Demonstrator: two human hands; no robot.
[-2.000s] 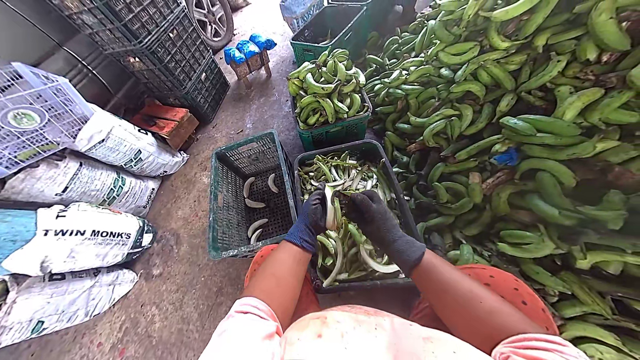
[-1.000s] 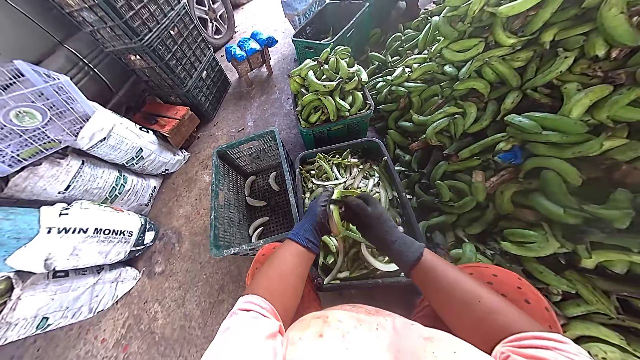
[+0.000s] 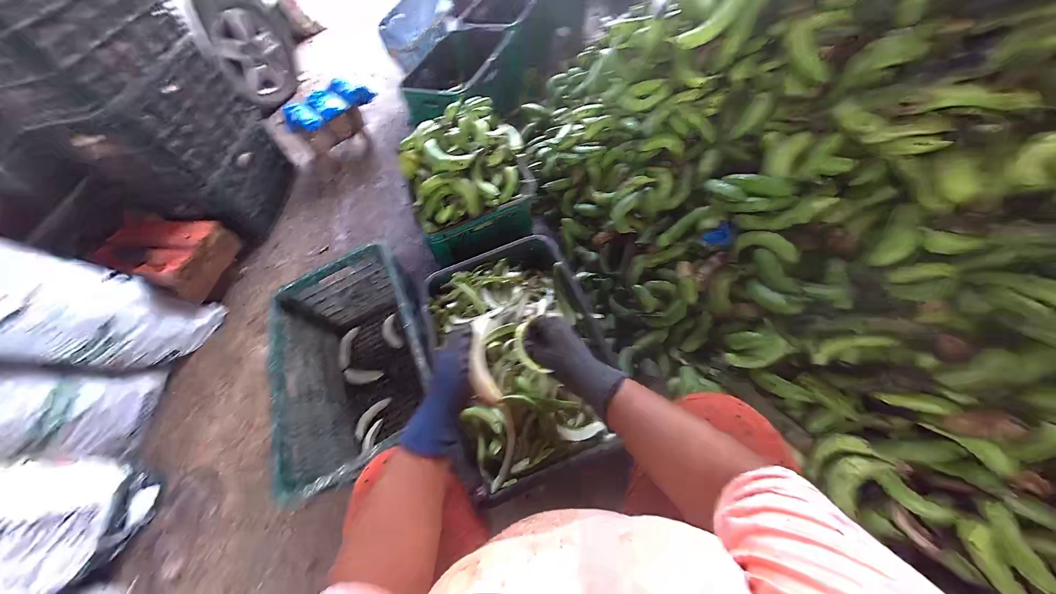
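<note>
My left hand (image 3: 450, 388), in a blue glove, holds a pale peeled plantain (image 3: 482, 363) upright over a dark crate (image 3: 538, 247) full of green peels (image 3: 528, 412). My right hand (image 3: 569, 351), in a dark grey glove, grips a curved strip of green peel (image 3: 526, 346) just right of the fruit. To the left stands a green plastic crate (image 3: 285, 396) with several peeled plantains (image 3: 363, 376) on its bottom. The fingertips are partly blurred.
A crate of green plantains (image 3: 470, 169) stands ahead, with a dark green crate (image 3: 437, 99) behind it. A large heap of green plantains (image 3: 792, 247) fills the right. White sacks (image 3: 82, 322), stacked black crates (image 3: 140, 124) and a small stool with blue wrapping (image 3: 334, 124) are on the left.
The view has swung somewhat to the right and is blurred. The peeled plantain now stands apart from the peel strip in my right hand; earlier my two hands were closer together on it.
</note>
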